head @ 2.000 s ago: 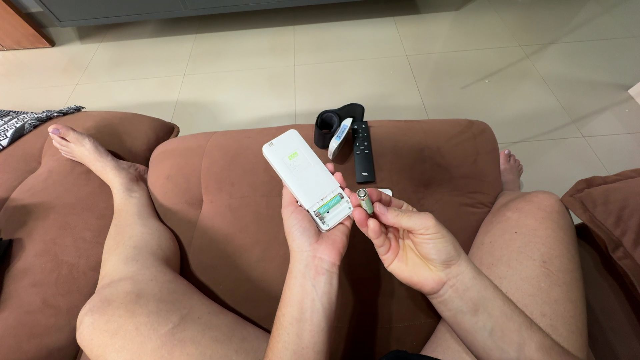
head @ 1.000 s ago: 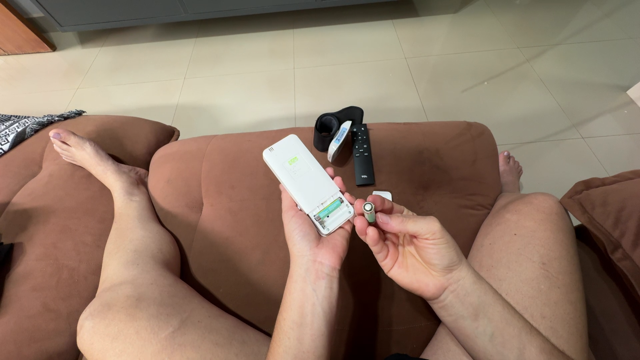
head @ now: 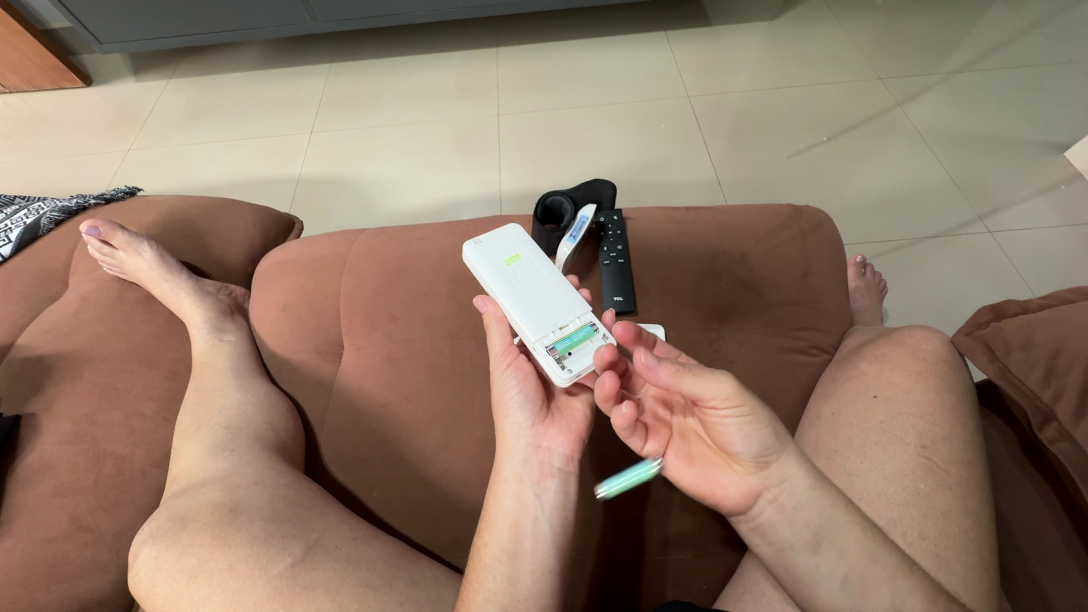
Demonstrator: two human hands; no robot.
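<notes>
My left hand (head: 535,399) holds a white handheld device (head: 531,285) from below, its battery compartment uncovered near my wrist. One green battery (head: 574,340) lies inside that compartment. My right hand (head: 680,408) is just right of the device, palm up with its fingers curled apart and nothing between them. Below it, a loose green cylindrical battery (head: 628,478), slightly blurred, is in mid-air or against the seat; which one is hard to tell. A white piece (head: 653,331) shows partly behind my right fingers.
On the brown sofa seat (head: 408,280), beyond the device, are a black TCL remote control (head: 616,263), a white object with a blue display (head: 576,234) and a black rolled strap (head: 557,208). My legs flank the seat. A cushion (head: 1037,365) is at right; a patterned cloth (head: 42,217) lies at left.
The loose battery was between my right fingertips in both earlier frames. It has left them and is now lower, under my right hand, whose fingers have spread. My left hand still holds the device.
</notes>
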